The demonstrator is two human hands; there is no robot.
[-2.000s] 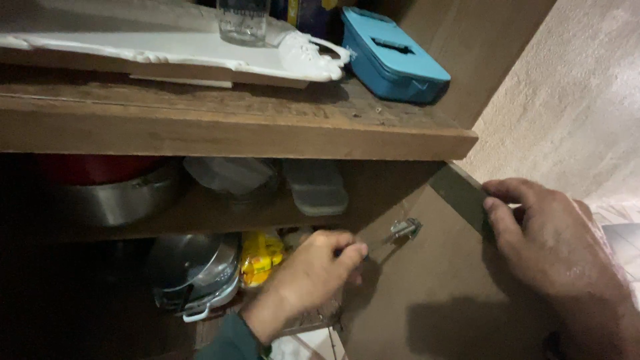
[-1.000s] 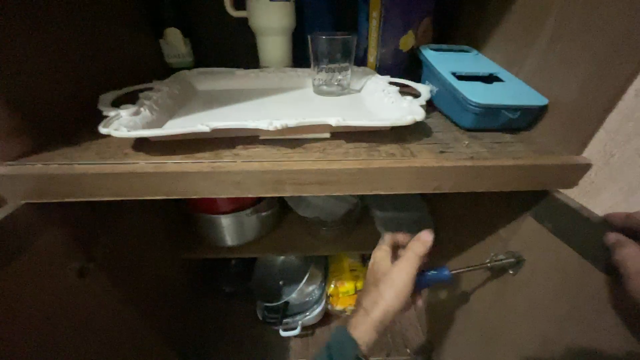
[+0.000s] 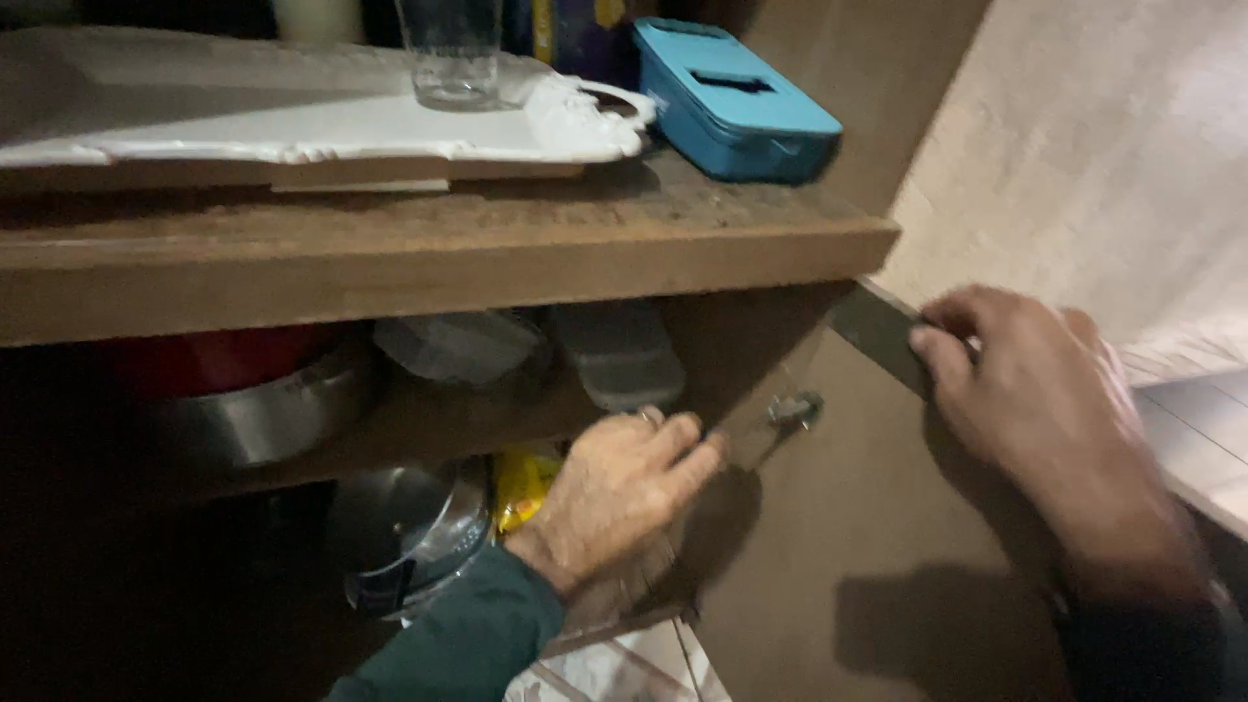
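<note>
My left hand (image 3: 629, 487) is closed around a screwdriver, whose handle is mostly hidden in my fingers; in the earlier view it shows blue. Its thin shaft (image 3: 746, 419) points right to a metal hinge (image 3: 797, 410) on the inner face of the wooden cabinet door (image 3: 829, 526). My right hand (image 3: 1014, 380) grips the top edge of that door, thumb on the inner side and fingers over the edge.
Above, a wooden shelf (image 3: 487, 258) bears a white ornate tray (image 3: 292, 127), a drinking glass (image 3: 453, 58) and a blue plastic case (image 3: 746, 102). Below are a metal pot (image 3: 258, 414), clear containers, a glass lid (image 3: 400, 517) and a yellow packet (image 3: 524, 487). A wall (image 3: 1092, 195) stands at right.
The view has swung right and closer since one second ago, bringing my right hand fully into sight. The screwdriver's tip stays at the hinge, and my right hand stays at the door edge.
</note>
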